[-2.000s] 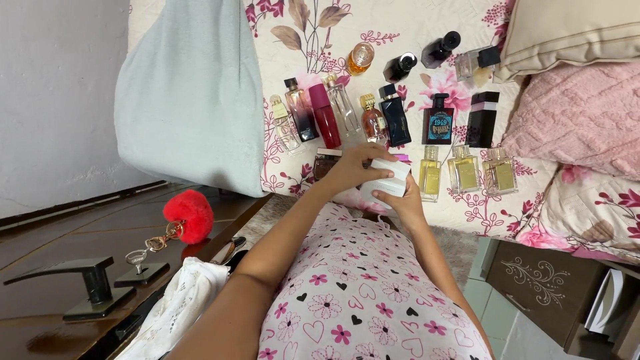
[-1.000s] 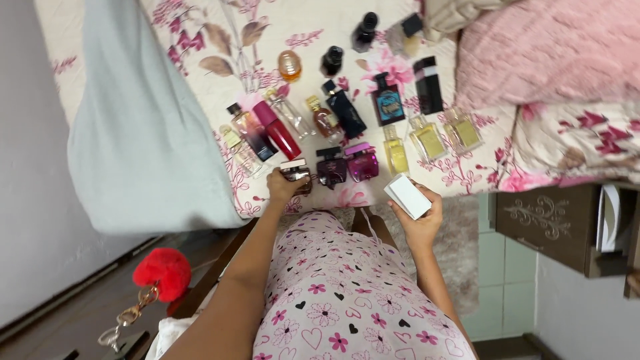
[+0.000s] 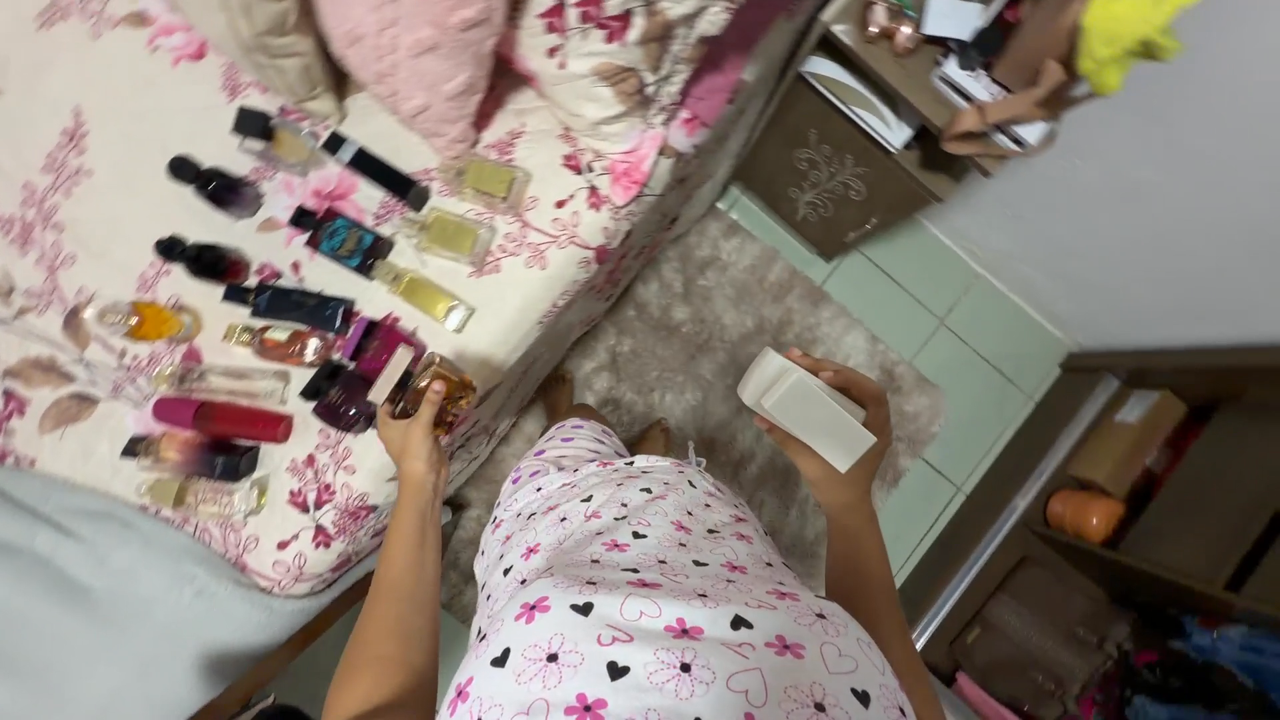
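My left hand [image 3: 415,432] grips an amber glass perfume bottle [image 3: 452,388] with a pale cap, at the bed's edge. Close beside that bottle lie a dark purple perfume bottle [image 3: 338,396] and a magenta one [image 3: 385,345]. Out over the rug, my right hand [image 3: 845,430] holds a small white box [image 3: 808,408]; its contents cannot be seen. More perfume bottles lie in rows on the floral bedspread, among them a red one with a magenta cap [image 3: 225,420], a round orange one [image 3: 155,320] and a yellow one [image 3: 428,295].
Pink [image 3: 415,60] and beige cushions rest on the bed. A grey blanket [image 3: 90,600] covers its lower left corner. A fluffy rug [image 3: 690,300] lies beside the bed on green tiles. A brown cabinet [image 3: 830,160] and open shelves [image 3: 1180,520] stand at the right.
The view has swung round towards the right. My hands, together on the white box two seconds ago, are now apart; my left hand is on the amber bottle and my right hand still holds the box.
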